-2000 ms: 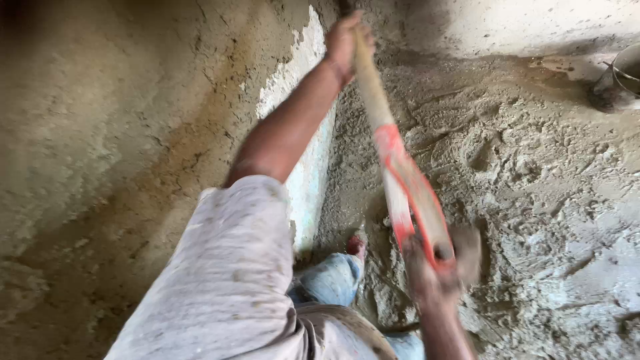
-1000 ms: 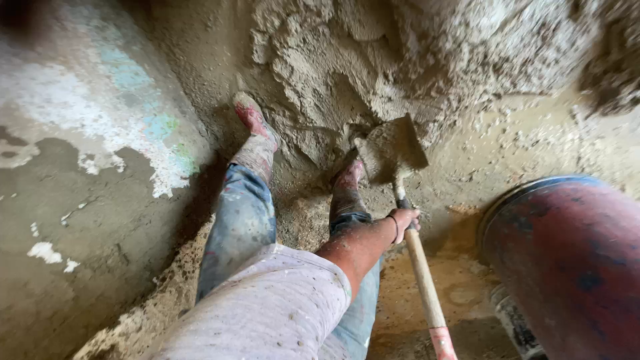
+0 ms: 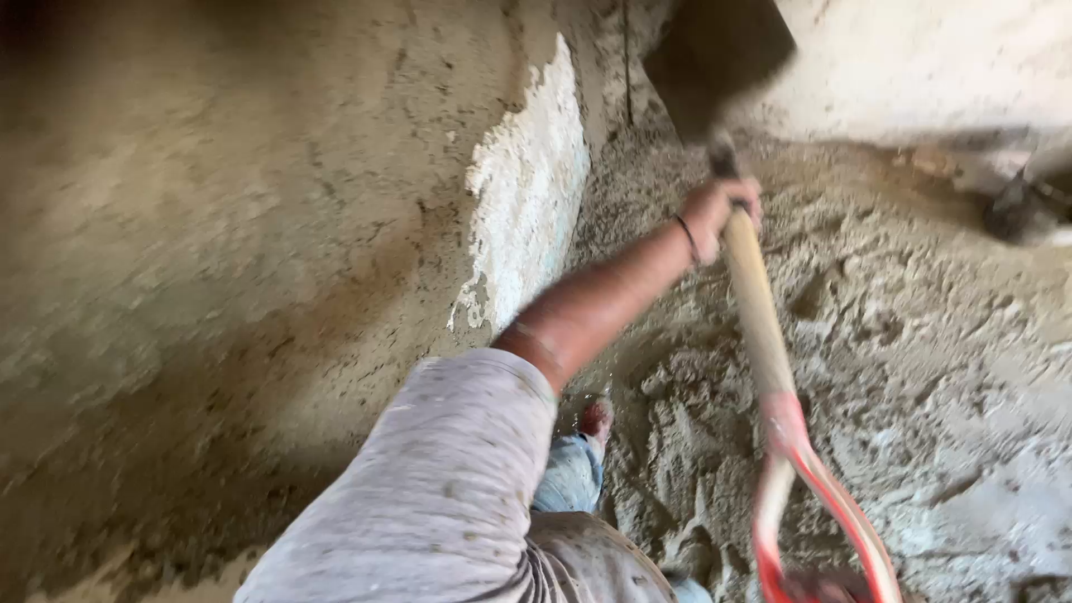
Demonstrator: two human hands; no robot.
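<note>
My left hand [image 3: 722, 216], with a dark band at the wrist, grips the wooden shaft of a shovel [image 3: 756, 310] close to its blade. The dark, blurred shovel blade [image 3: 720, 63] is raised at the top, near the corner of the walls. Toward the bottom edge the shaft splits into a red and white D-shaped handle. My right hand [image 3: 825, 586] is on the grip of that handle, mostly cut off by the frame. Wet mortar or concrete mix [image 3: 904, 377] lies spread over the floor below and beside the shovel.
A mud-coloured wall [image 3: 251, 209] with a peeled white patch [image 3: 528, 184] rises at the left. A whitish wall [image 3: 921, 67] stands at the back. At the right edge is a dark, blurred container [image 3: 1022, 205]. My foot [image 3: 597, 419] stands beside the left wall.
One second ago the blade was low by my feet, near a large reddish barrel; now it is raised by the wall corner. The view has swung strongly, and the barrel is out of sight.
</note>
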